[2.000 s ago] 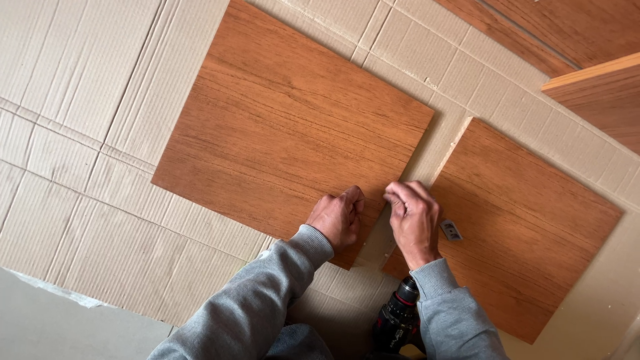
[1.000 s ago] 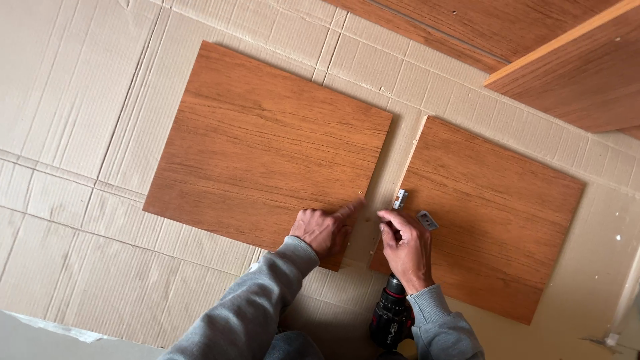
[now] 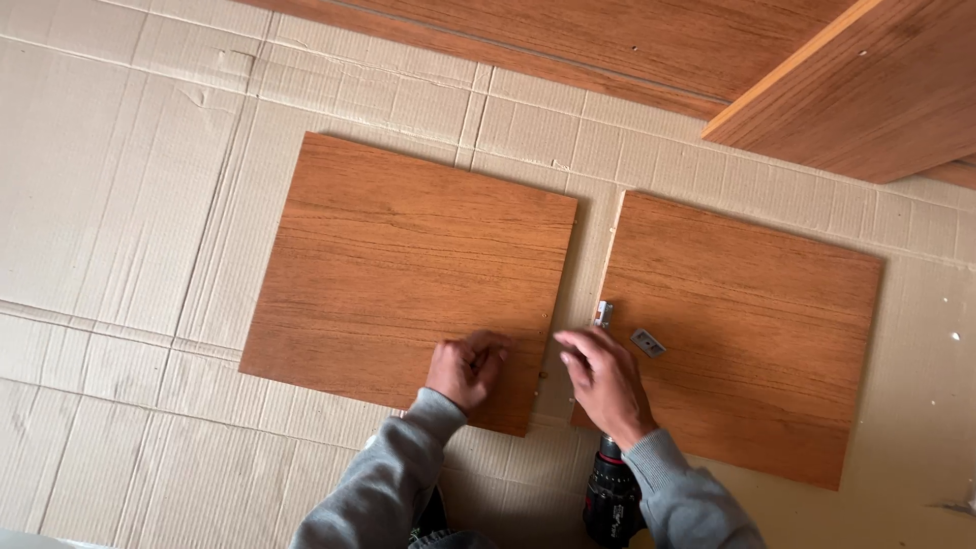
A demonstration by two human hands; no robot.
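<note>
Two wood-grain panels lie flat, a left panel [image 3: 412, 267] and a right panel [image 3: 747, 328], with a narrow gap between them. My left hand [image 3: 467, 370] is over the lower right part of the left panel, fingers curled; whether something small is in it cannot be told. My right hand [image 3: 606, 377] hovers at the right panel's left edge, fingers bent and apart, with nothing visible in them. Just beyond it a small metal fitting [image 3: 604, 313] sits at that edge. A grey plate with holes [image 3: 648, 342] rests on the right panel. Small holes show near the left panel's right edge.
Creased corrugated cardboard [image 3: 114, 198] covers the floor. A black cordless drill [image 3: 612, 488] lies below my right hand, partly under the forearm. Larger wood-grain boards [image 3: 572, 38] lie across the top, with another board [image 3: 862, 91] overlapping them at the upper right.
My hands were close together over the left panel's edge two seconds ago; they are now farther apart, my right hand beside the right panel. My left index finger, extended a second ago, is now bent.
</note>
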